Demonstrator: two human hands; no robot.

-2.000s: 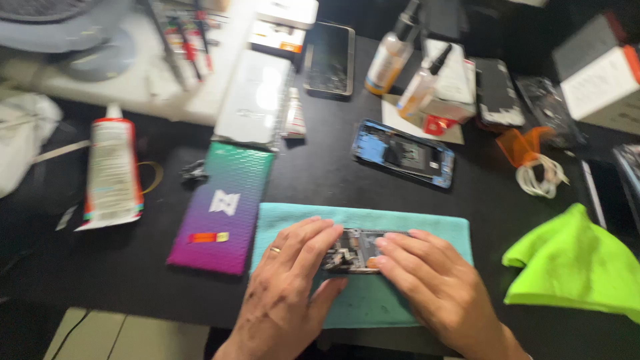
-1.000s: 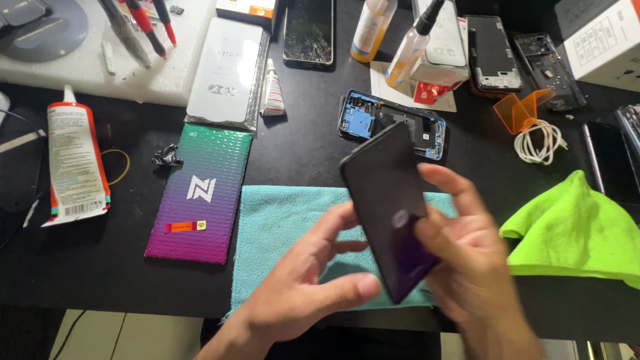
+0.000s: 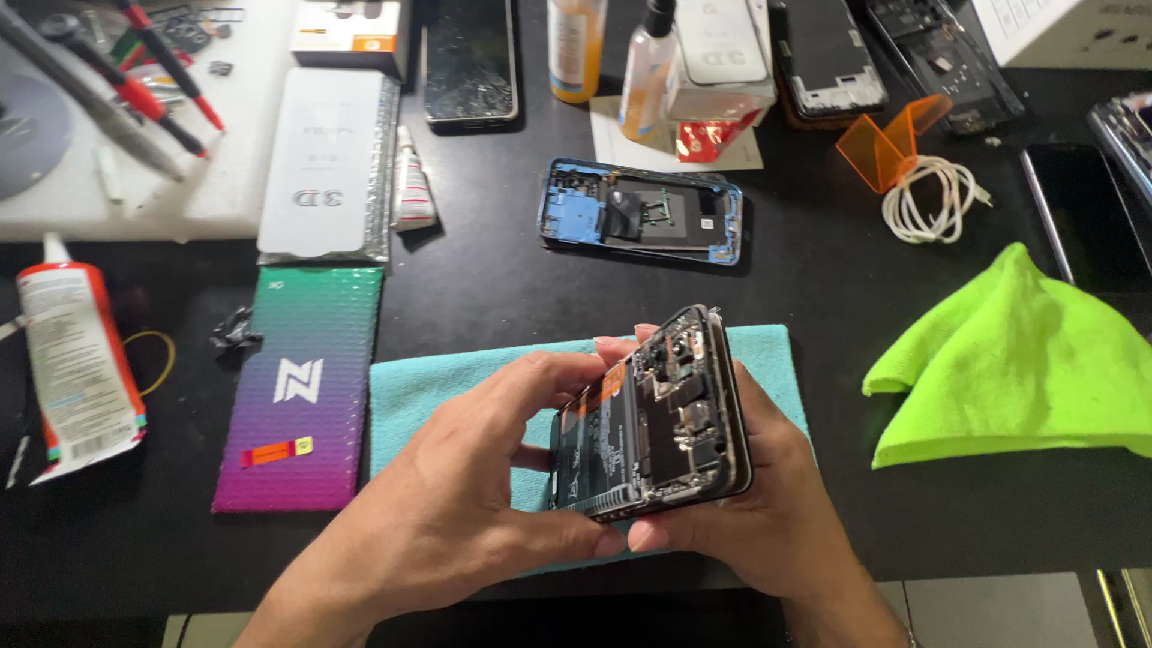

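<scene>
An opened smartphone (image 3: 648, 423), tilted with its battery and circuit board facing me, is held up between both hands. My left hand (image 3: 459, 477) grips its left end, thumb along the lower edge and fingers behind the upper one. Around its right end is my right hand (image 3: 774, 477), thumb at the bottom edge and much of the palm hidden behind the phone. Under the hands lies a turquoise microfiber cloth (image 3: 441, 396). Beyond it rests a detached phone frame (image 3: 643, 211) with blue parts.
At left are a padded envelope (image 3: 301, 387), a large adhesive tube (image 3: 76, 360) and a small tube (image 3: 414, 184). Behind stand two bottles (image 3: 576, 49), (image 3: 645, 81) near a cracked phone (image 3: 471, 58). A green cloth (image 3: 1017, 360), coiled white cable (image 3: 931, 202) and orange plastic piece (image 3: 891, 144) lie at right.
One second ago the phone's dark screen faced me, with my right hand holding it and my left hand beside it. Now its inner side shows and both hands grip it.
</scene>
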